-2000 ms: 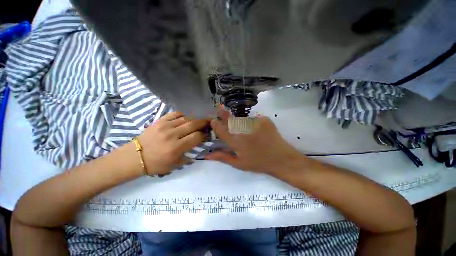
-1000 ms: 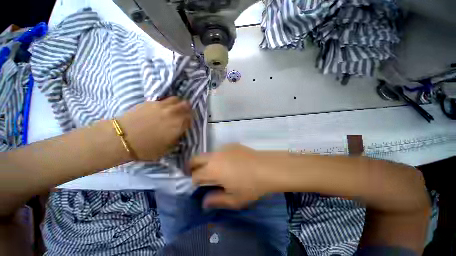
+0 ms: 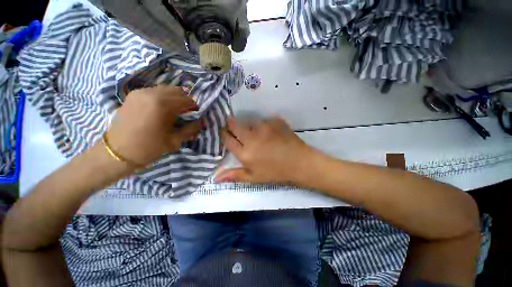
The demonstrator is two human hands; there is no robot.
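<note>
The grey-and-white striped garment (image 3: pixel 78 78) lies bunched left of and below the sewing machine head (image 3: pixel 163 22). My left hand (image 3: pixel 160 120), blurred, is on the garment with its fingers bent into the cloth; what they grip is hard to see. My right hand (image 3: pixel 261 148) is at the garment's right edge, fingers spread, thumb lower than the fingers; its fingertips touch the cloth edge. The ribbed cream knob (image 3: pixel 215 58) under the head is above both hands. The needle area is hidden behind it.
Striped ruffled pieces (image 3: pixel 393 50) lie on the bed at upper right. Snips (image 3: pixel 460 115) lie at far right. A brown square (image 3: pixel 395 161) sits by the measuring tape (image 3: pixel 449 165). A blue basket (image 3: pixel 19 134) stands at left. Striped cloth (image 3: pixel 120 249) hangs below the table edge.
Both hands and the garment's lower part have moved up from the table's front edge. My right hand has risen from the lap side to the cloth edge. The view has shifted slightly.
</note>
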